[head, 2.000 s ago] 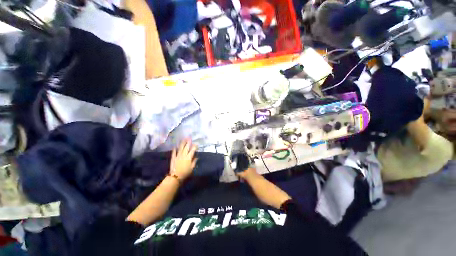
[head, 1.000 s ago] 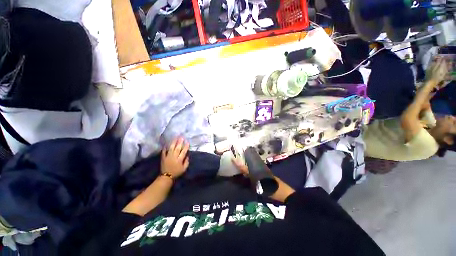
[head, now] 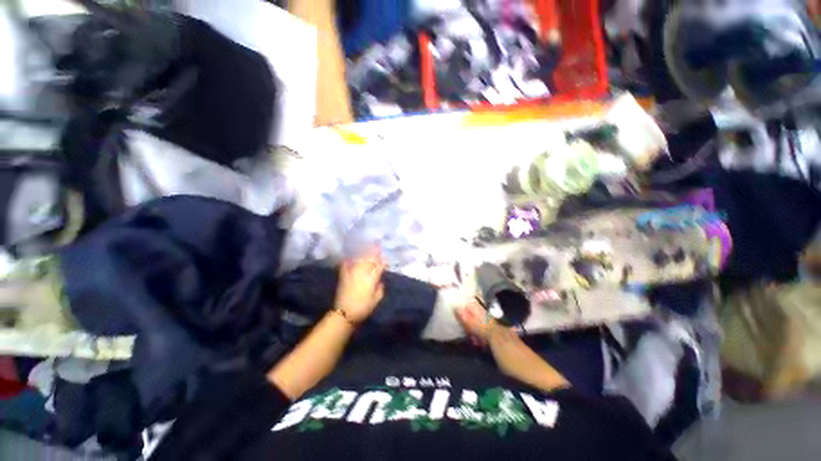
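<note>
The frame is blurred. My left hand (head: pixel 362 286) lies on the navy garment (head: pixel 396 302) at the table's front edge, beside the light-grey cloth pieces (head: pixel 356 212). Its fingers point away from me; whether it grips the cloth cannot be told. My right hand (head: pixel 474 317) is at the left end of the sewing machine (head: pixel 612 261), just left of the dark tube-shaped object (head: pixel 506 302), which partly hides it. Its fingers are too blurred to read. More navy fabric (head: pixel 180 270) is heaped at the left. The needle area is not clear.
A red crate (head: pixel 581 67) with black-and-white pieces stands behind the table (head: pixel 441 153). A pale green bottle-like object (head: pixel 569 171) is behind the machine head. Black and white garments (head: pixel 221 94) are piled at the left, and grey-white panels (head: pixel 662 365) hang at the right.
The view has swung, so the scene sits further right in the picture. My left hand stays on the navy fabric and my right hand stays by the machine's left end.
</note>
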